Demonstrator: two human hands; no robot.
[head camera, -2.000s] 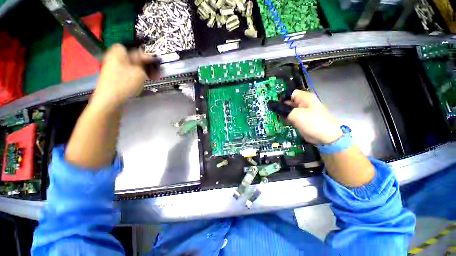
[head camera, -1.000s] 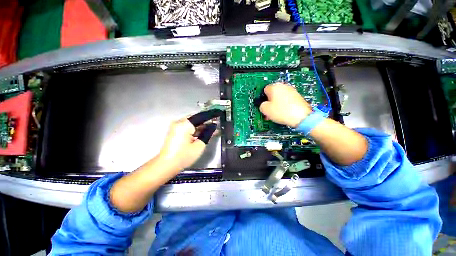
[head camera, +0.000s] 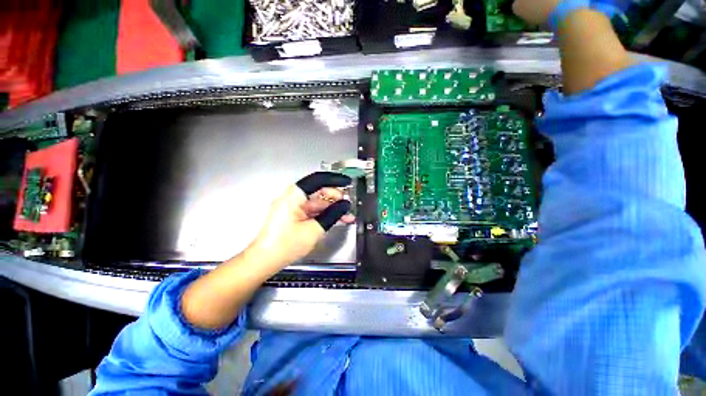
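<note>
The large green main circuit board (head camera: 433, 166) lies in a black pallet (head camera: 395, 267) right of centre. A green row board (head camera: 433, 85) runs along its far edge. My left hand (head camera: 310, 213), with black finger cots, is beside the pallet's left edge, near a metal clamp (head camera: 348, 165); small pinkish-brown bits show between its fingers, too small to name. My right hand (head camera: 536, 11) is at the top edge, partly cut off, over the bin of green parts (head camera: 505, 23); its fingertips and what they hold cannot be seen.
Silvery parts (head camera: 302, 22) fill a black bin at the back, with a few beige parts (head camera: 458, 15) in the bin beside it. Clamps (head camera: 453, 288) stick out at the pallet's near edge. Another pallet with a red sheet (head camera: 63, 186) stands far left. A metal rail (head camera: 310, 311) runs along the front.
My right hand has left the board and reached up to the green parts bin. My left hand has stayed near the pallet's left edge, its fingers curled a little closer. The view has shifted slightly.
</note>
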